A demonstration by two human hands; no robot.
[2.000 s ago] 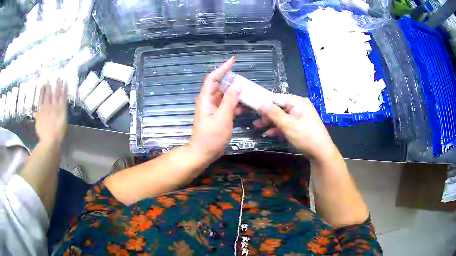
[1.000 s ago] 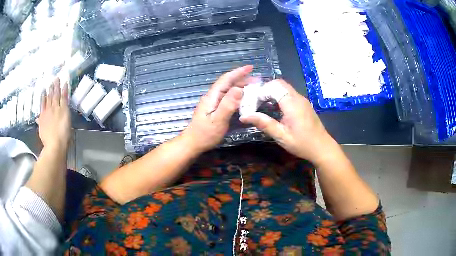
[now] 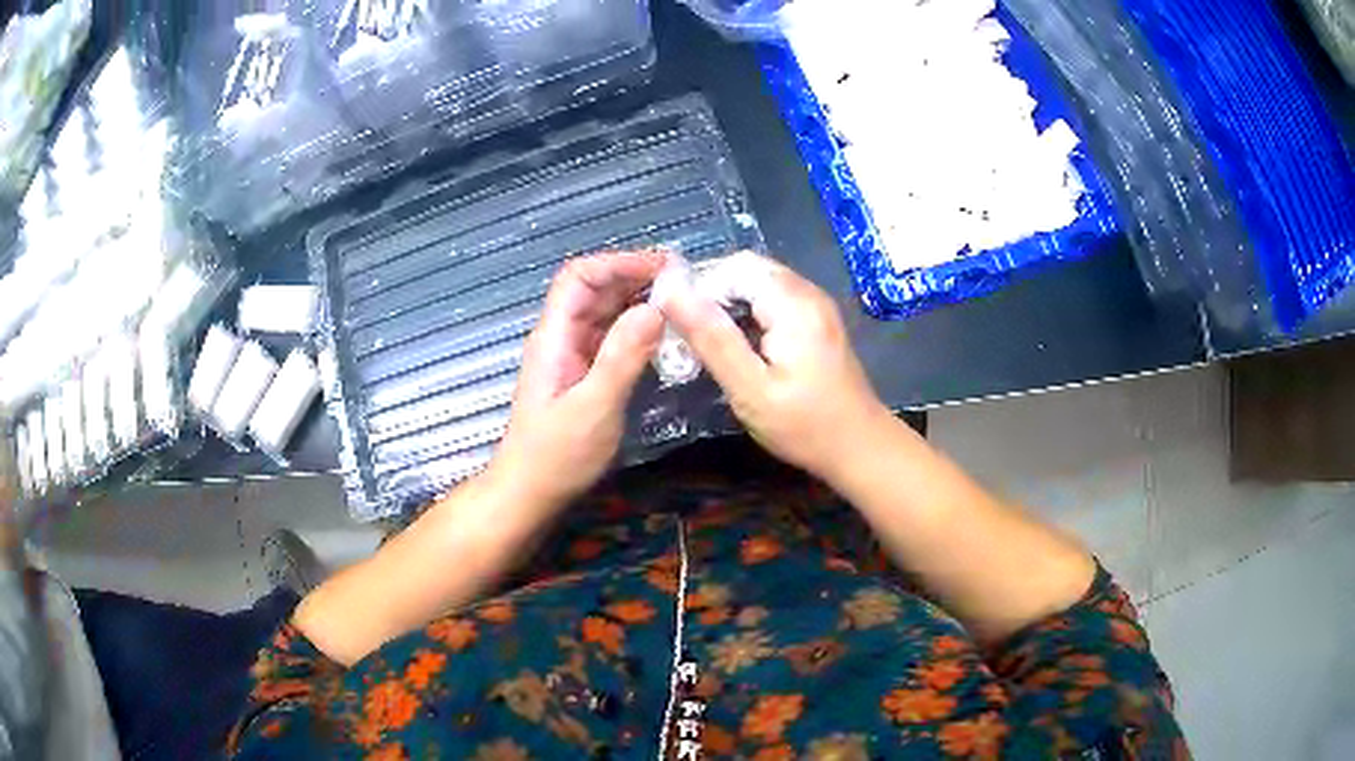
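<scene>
My left hand (image 3: 583,357) and my right hand (image 3: 773,350) meet over the near right part of a clear ribbed tray (image 3: 461,268). Between their fingertips they hold a small clear and whitish piece (image 3: 676,357), mostly hidden by the fingers. A dark bit shows beside my right fingers. The ribbed tray lies on the dark bench and its grooves look empty where they show. A blue tray (image 3: 877,286) with a heap of small white parts (image 3: 951,134) stands to the right of the ribbed tray.
Clear compartment trays (image 3: 431,89) stand behind the ribbed tray. Several white oblong pieces (image 3: 250,390) lie to its left, beside rows of white pieces (image 3: 89,387). Ribbed clear trays (image 3: 1129,164) and blue ribbed trays (image 3: 1241,134) are at the right. Another person's sleeve (image 3: 60,654) shows lower left.
The view has shifted and turned, so the trays sit further left. My hands have closed together around the whitish piece, which was longer in view earlier. The other person's hand has left the picture.
</scene>
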